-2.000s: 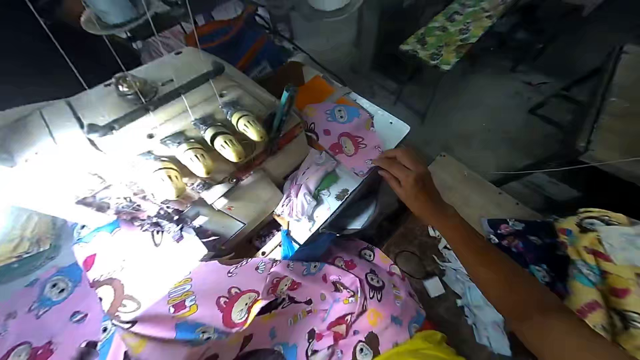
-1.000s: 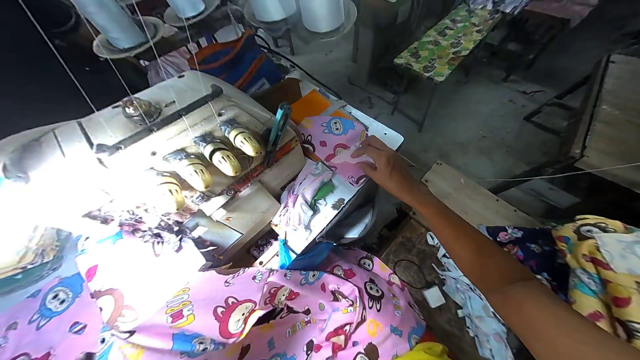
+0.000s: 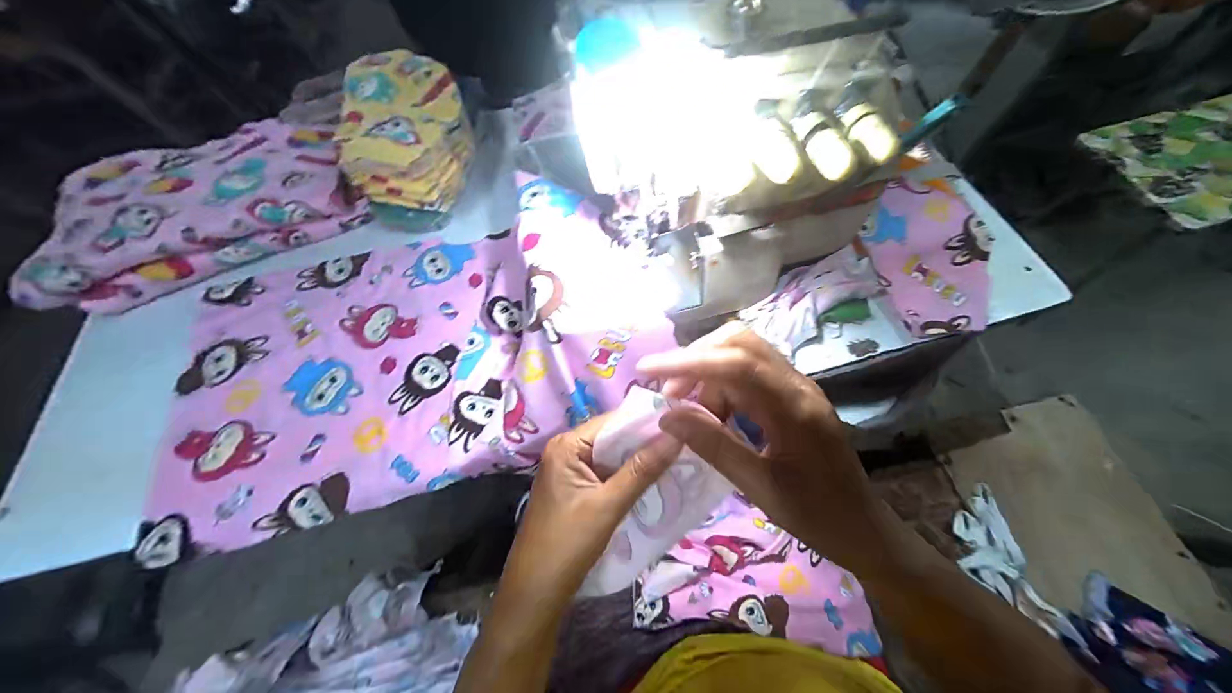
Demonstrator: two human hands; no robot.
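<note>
My left hand [image 3: 587, 481] grips a small piece of pale pink printed fabric [image 3: 640, 433], its paler side showing. At that piece's upper edge are the thumb and fingers of my right hand [image 3: 760, 423]; whether they pinch it is unclear. Just beyond both hands stands a sewing machine [image 3: 751, 250], its needle area washed out by a bright lamp. A wide pink cloth with cartoon figures [image 3: 327, 385] runs across the table to the machine, and more of the same print [image 3: 770, 577] lies over my lap.
A stack of yellow printed pieces [image 3: 404, 135] and a folded pink printed cloth [image 3: 212, 212] sit at the back left. Pink cut fabric [image 3: 929, 255] rests on the table's right end. Scraps [image 3: 337, 635] lie below at left, and a board [image 3: 1088, 510] at right.
My right hand has moved from the pink cut fabric at the table's right end to in front of the machine. My left hand has come into view with a fabric piece. The view has swung left.
</note>
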